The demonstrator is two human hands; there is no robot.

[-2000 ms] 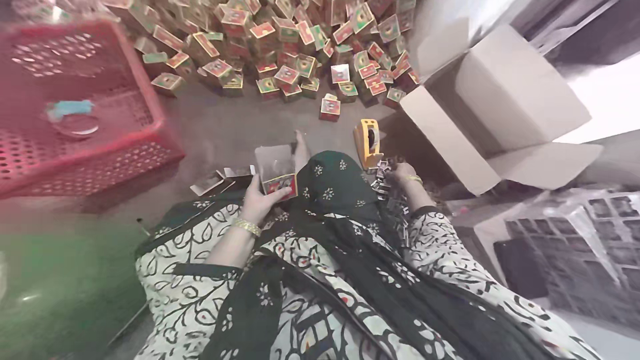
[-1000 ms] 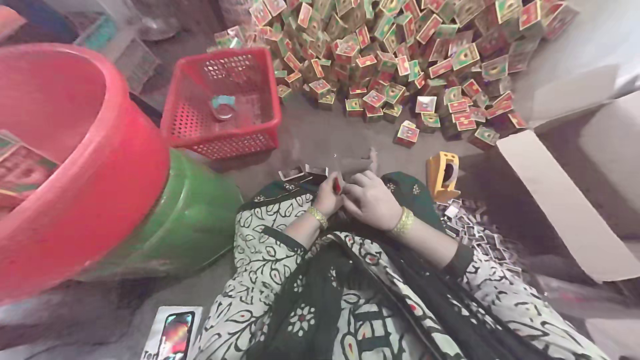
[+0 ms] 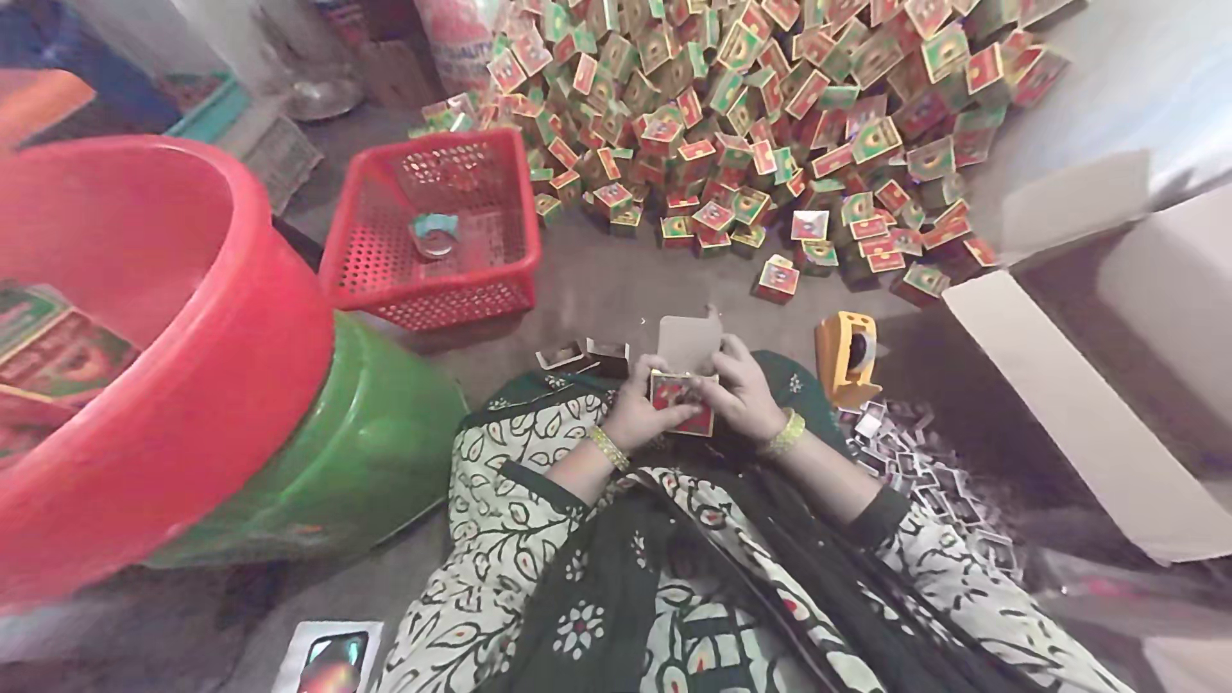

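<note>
Between both hands, above my lap, is a small red printed carton (image 3: 695, 420) with its pale flap (image 3: 689, 339) raised away from me. My left hand (image 3: 640, 409) grips its left side, the thumb across the front. On the right side, my right hand (image 3: 746, 395) has its fingers at the carton's upper edge, near the base of the flap. What lies inside the carton cannot be made out. Two small open cartons (image 3: 606, 357) rest on the floor beyond my left knee. A yellow tape dispenser (image 3: 849, 358) stands right of my right hand.
Many small red and green cartons (image 3: 712, 216) are heaped ahead. A red perforated basket (image 3: 462, 306) holds a tape roll (image 3: 435, 237). At left stand a red tub (image 3: 279, 337) and a green drum (image 3: 385, 414). A cardboard box (image 3: 1088, 414) and small pale frame-like pieces (image 3: 924, 481) are at right.
My right hand was by the small pieces at the right two seconds ago; now it is at the carton with my left. The carton's raised flap has come into plain sight. The view has shifted left.
</note>
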